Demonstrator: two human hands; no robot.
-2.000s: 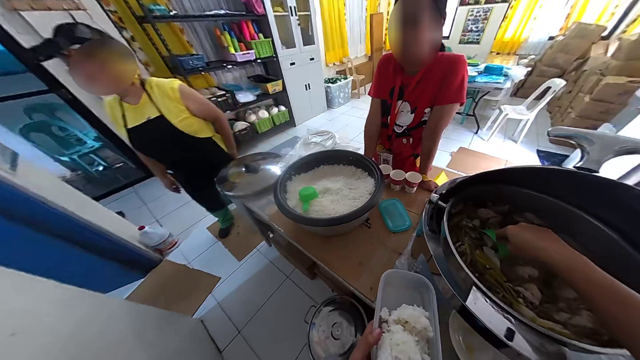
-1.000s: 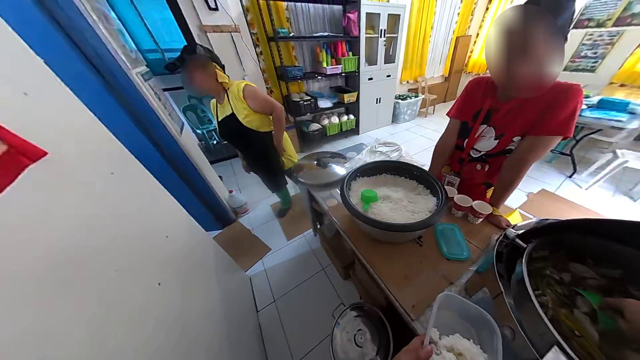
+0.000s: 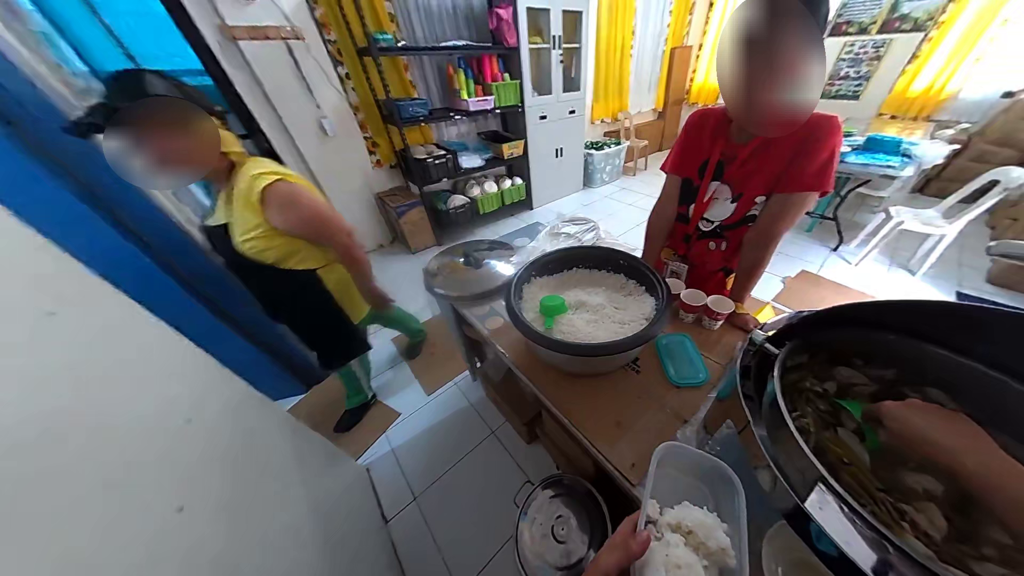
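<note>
My left hand (image 3: 620,547) grips the side of a clear plastic container (image 3: 694,468) with cooked white rice (image 3: 686,542) in it, at the bottom edge. At the right, my right hand (image 3: 908,428) reaches into a large dark pot (image 3: 764,384) of soup or stew with greens and pale chunks, its fingers closed on a green plastic scoop (image 3: 860,416) partly hidden in the food. A wide black-rimmed bowl (image 3: 588,350) of rice stands on the cardboard-covered table, with another green scoop (image 3: 552,306) resting on the rice. A teal lid (image 3: 682,360) lies beside that bowl.
A person in a red shirt (image 3: 740,172) leans on the table behind several paper cups (image 3: 718,310). Another person in a yellow top (image 3: 276,216) is at the left. A round metal lid (image 3: 472,268) lies beyond the bowl; a metal pot or lid (image 3: 562,524) is on the floor.
The person in yellow bends forward more than a second ago, legs now wide apart. The view swung left, then partly back. My hands keep hold of the container and the scoop.
</note>
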